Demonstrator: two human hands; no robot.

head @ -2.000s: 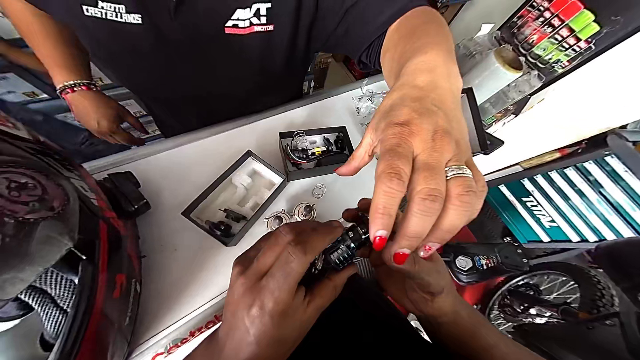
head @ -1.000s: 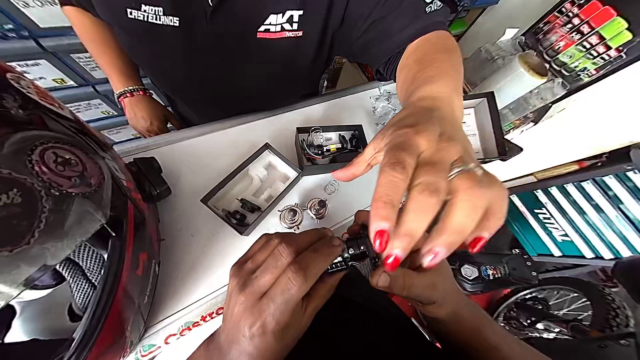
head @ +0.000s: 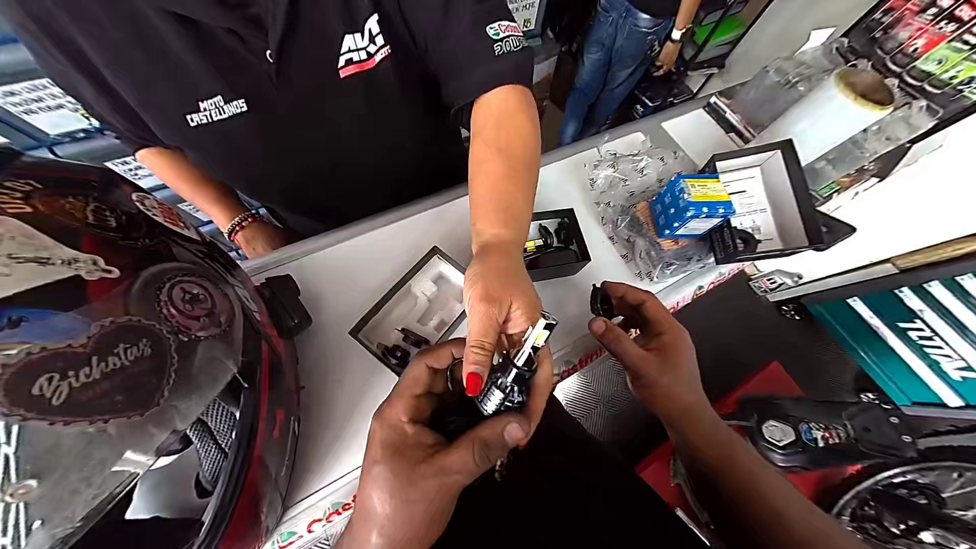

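Note:
My left hand (head: 450, 427) is around the black finned base of an LED headlight bulb (head: 512, 374), whose yellow-chip stem points up and to the right. Another person's hand (head: 499, 301), with a red thumbnail, touches the same bulb from above. Off to the right, my right hand (head: 652, 343) pinches a small black ring-shaped part (head: 602, 301) between thumb and fingers, apart from the bulb. Behind the hands, an open box with white foam (head: 423, 293) holds small black parts. A second black box (head: 568, 267) holds another bulb, partly hidden by the person's arm.
A full-face helmet (head: 259, 427) stands close on the left of the white counter (head: 335, 297). At the back right are a blue box (head: 690, 206), clear plastic packaging (head: 637, 171) and an open black box (head: 789, 198). A motorcycle (head: 808, 442) stands at the lower right.
My right hand has moved away from my left, with the black ring-shaped part in its fingers. The other person's hand has turned and come down onto the bulb. The view has shifted closer.

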